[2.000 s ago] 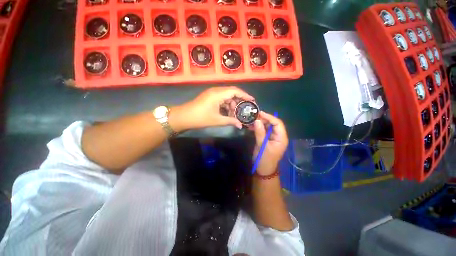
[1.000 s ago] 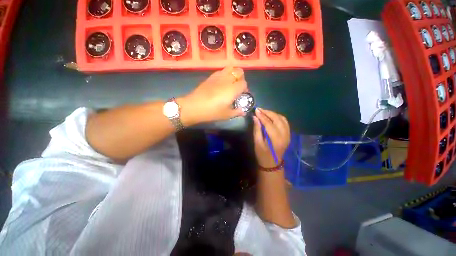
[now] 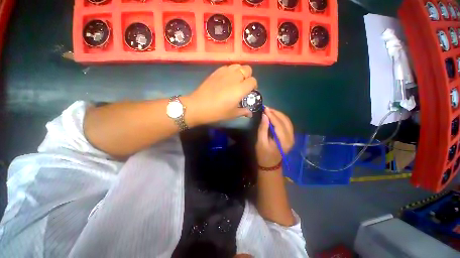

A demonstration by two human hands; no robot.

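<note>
My left hand (image 3: 222,95), with a watch at the wrist, holds a small round unit (image 3: 252,101) over the bench's near edge. The unit is dark with a shiny rim and silver details facing up. My right hand (image 3: 275,136), with a dark red bracelet, holds a slim blue hand tool (image 3: 277,140) like a pen. The tool's upper end is at the unit's lower right rim; whether it touches is too small to tell. The red-orange work tray (image 3: 202,57) lies ahead with dark round units in its square pockets.
A tilted red-orange tray (image 3: 426,101) stands at the right with silver-faced and dark units. Left of it, a white sheet (image 3: 379,65) bears a clear-white syringe-like tube (image 3: 398,68) with a thin hose looping down. Blue bins (image 3: 325,164) sit below the bench edge.
The unit's face looks brighter and is turned differently than two seconds ago. The tool's upper end has come to the unit's rim. The view has shifted, so the trays sit higher and farther right.
</note>
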